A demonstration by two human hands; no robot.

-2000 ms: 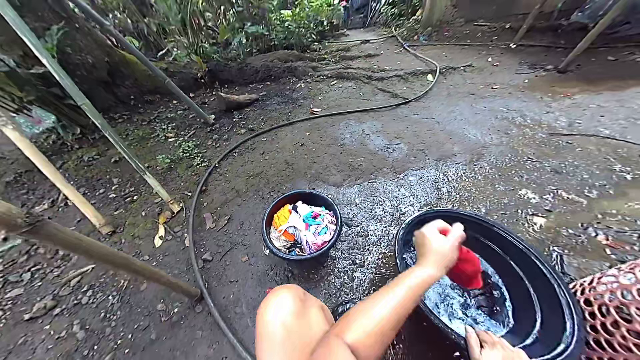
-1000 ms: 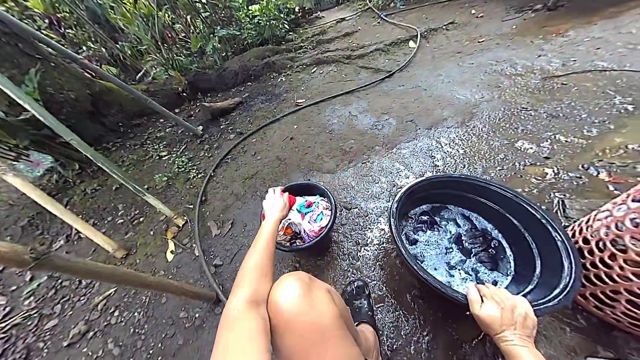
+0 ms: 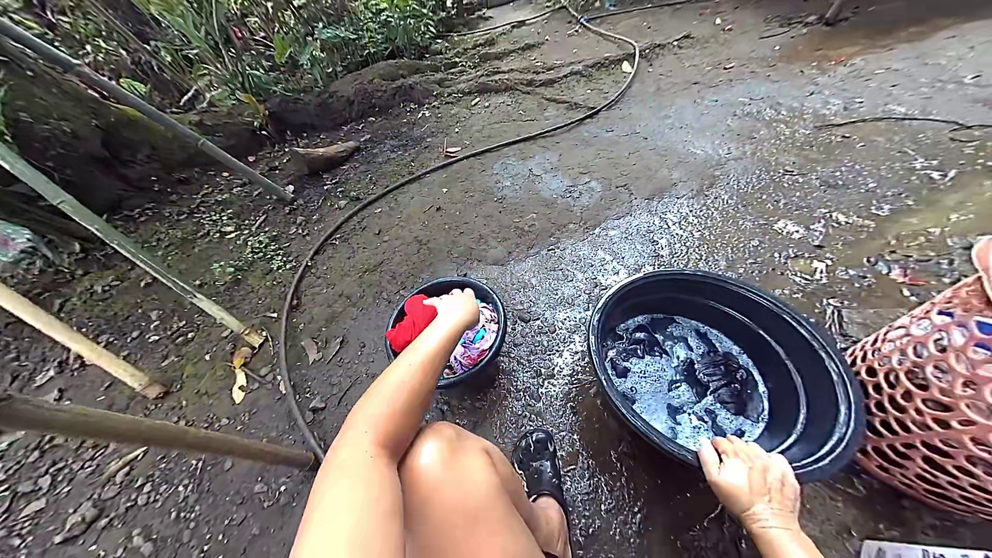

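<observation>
My left hand (image 3: 459, 308) is over the small round black bucket (image 3: 502, 329), its fingers on a bunched red cloth (image 3: 411, 322). The cloth lies at the bucket's left side, beside multicoloured clothes (image 3: 475, 341). To the right stands a large oval black tub (image 3: 806, 333). My right hand (image 3: 752, 477) grips its near rim, thumb toward the left; some fingertips are hidden. Dark wet clothes (image 3: 721, 376) lie in foamy water (image 3: 659, 387) in the tub.
A pinkish perforated plastic basket (image 3: 930, 395) stands right of the tub. A long hose (image 3: 372, 194) curves over wet ground behind and left of the bucket. Bamboo poles (image 3: 116, 240) slant in from the left. My shoe (image 3: 540, 465) is between bucket and tub.
My left hand has moved the red cloth from above the large tub leftward to the small bucket. My right hand has stayed at the tub's near rim.
</observation>
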